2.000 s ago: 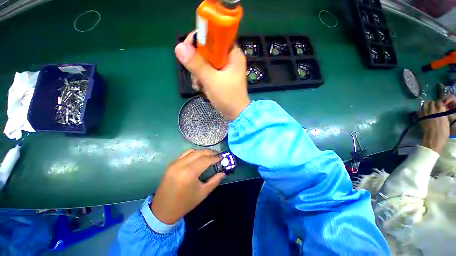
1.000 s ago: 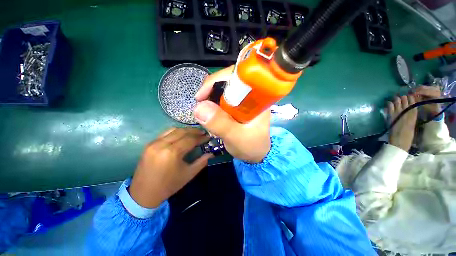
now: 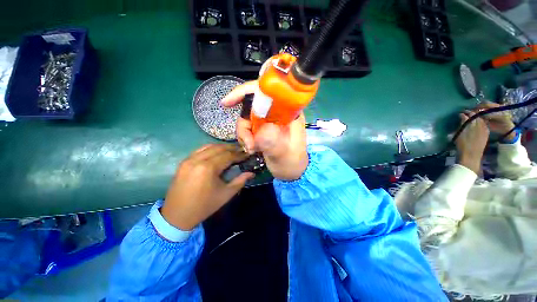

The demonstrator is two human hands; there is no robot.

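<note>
My left hand [image 3: 203,180] holds a small dark watch unit [image 3: 252,164] between its fingertips at the bench's front edge. My right hand [image 3: 277,144] grips an orange electric screwdriver [image 3: 281,94] with a white label, upright above the unit. Its tip is hidden behind my right hand. A black sleeve rises from its top. The round screw plate [image 3: 215,109] lies just behind my hands, partly covered by my right hand. The black blister tray [image 3: 219,72] lies beyond it, with units in several pockets and its near left pocket without a unit.
A blue parts bin [image 3: 82,76] with silver parts and a white cloth [image 3: 6,82] are at left. White scrap [image 3: 334,127] lies right of the screwdriver. A binder clip [image 3: 402,144] is on the front edge. Another person's hands [image 3: 474,138], plate [image 3: 467,80], tray [image 3: 434,29] and orange screwdriver [image 3: 511,58] are at right.
The screwdriver moved from over the tray down to the unit in my left hand and now stands more upright. The view has shifted, and the tray's near left pocket shows.
</note>
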